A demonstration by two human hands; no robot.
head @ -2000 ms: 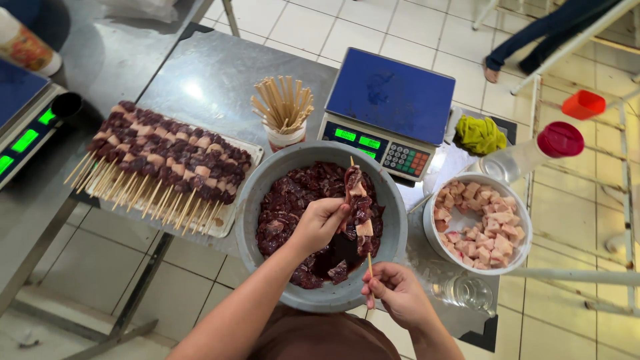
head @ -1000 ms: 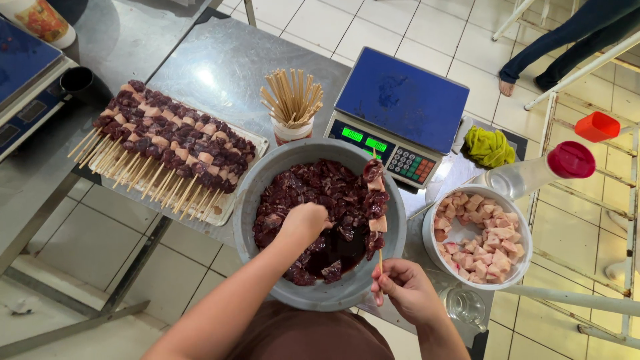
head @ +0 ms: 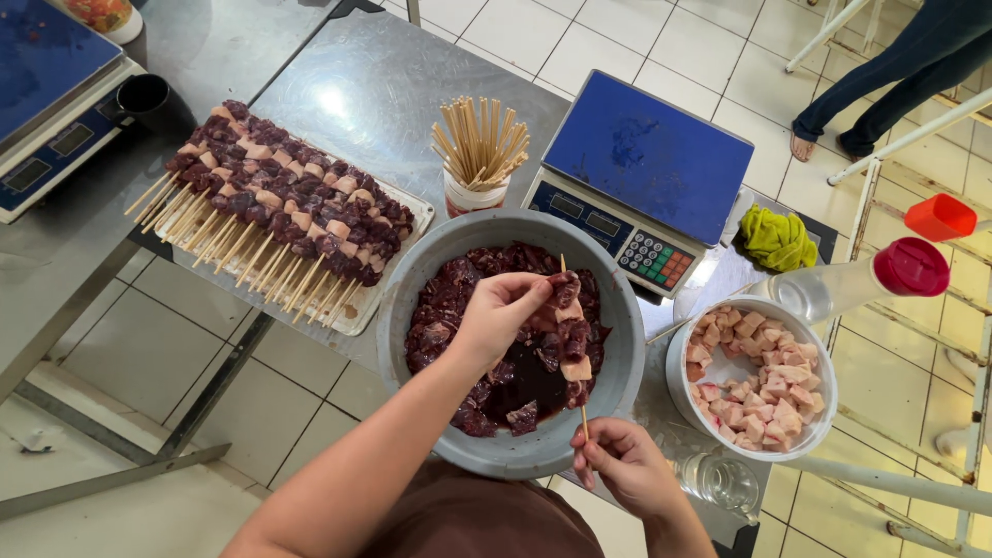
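Note:
My right hand [head: 616, 465] pinches the lower end of a wooden skewer [head: 583, 422], which carries dark red meat and pale fat cubes [head: 576, 368]. Near the skewer's pointed tip, my left hand [head: 504, 314] grips a piece of dark meat [head: 565, 288] at the top of the stack. Both are over a grey plastic basin [head: 628, 372] with dark raw meat pieces [head: 442, 294] and dark liquid. On the right stands a white round tub [head: 676, 372] of pale fat cubes [head: 775, 395]. Loaded skewers [head: 287, 194] lie in rows on a white tray [head: 418, 225] at the left.
Behind the basin are a cup of bare wooden skewers [head: 477, 190] and a blue-topped digital scale [head: 647, 155]. A green cloth [head: 777, 239], a clear pitcher with a red lid [head: 821, 291] and a glass jar [head: 721, 480] flank the tub. A person [head: 891, 77] stands beyond.
My left hand has risen from the meat in the basin to the skewer's tip, where it now grips a dark piece. My right hand still holds the skewer's lower end.

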